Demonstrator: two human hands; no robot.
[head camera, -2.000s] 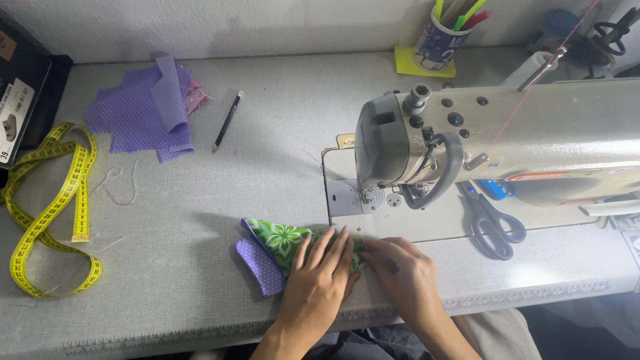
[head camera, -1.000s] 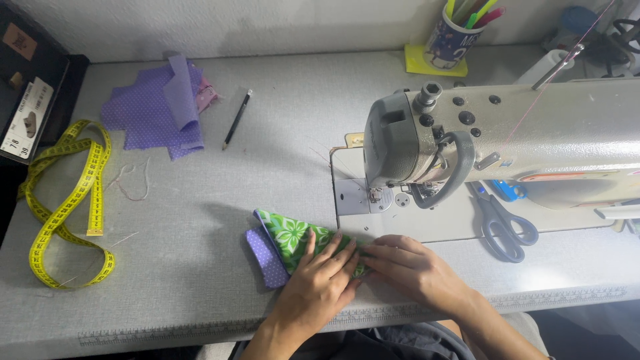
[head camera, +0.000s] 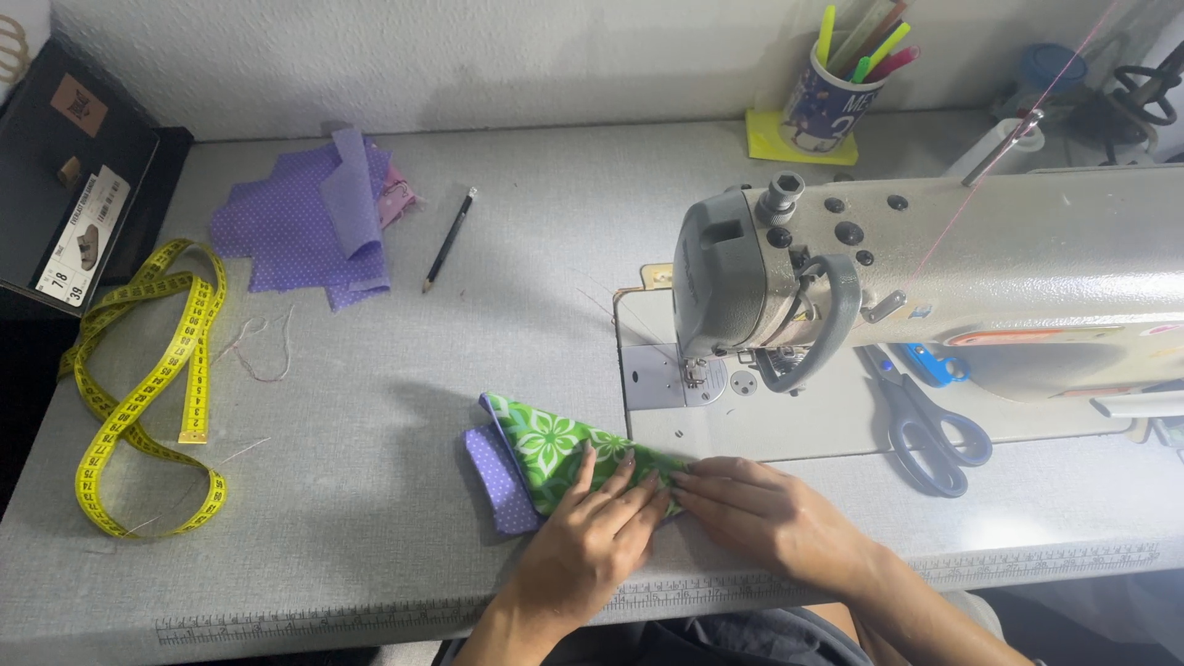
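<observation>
A folded piece of green floral fabric (head camera: 546, 444) lies near the table's front edge, with purple dotted fabric (head camera: 499, 486) showing beneath it on the left. My left hand (head camera: 601, 527) rests flat on the green fabric, its fingers spread. At the fabric's right end, my right hand (head camera: 777, 518) has its fingers close together, touching the cloth; whether they pinch it is hidden. The sewing machine (head camera: 925, 240) stands beyond and to the right, its presser foot (head camera: 694, 372) above the needle plate, away from the cloth.
Dark-handled scissors (head camera: 934, 439) and a blue thread snipper (head camera: 932, 363) lie beside the machine. On the left are a yellow tape measure (head camera: 139, 398), purple fabric scraps (head camera: 287, 217), a pencil (head camera: 450, 240) and a dark box (head camera: 74, 157). A cup of markers (head camera: 828, 102) stands behind.
</observation>
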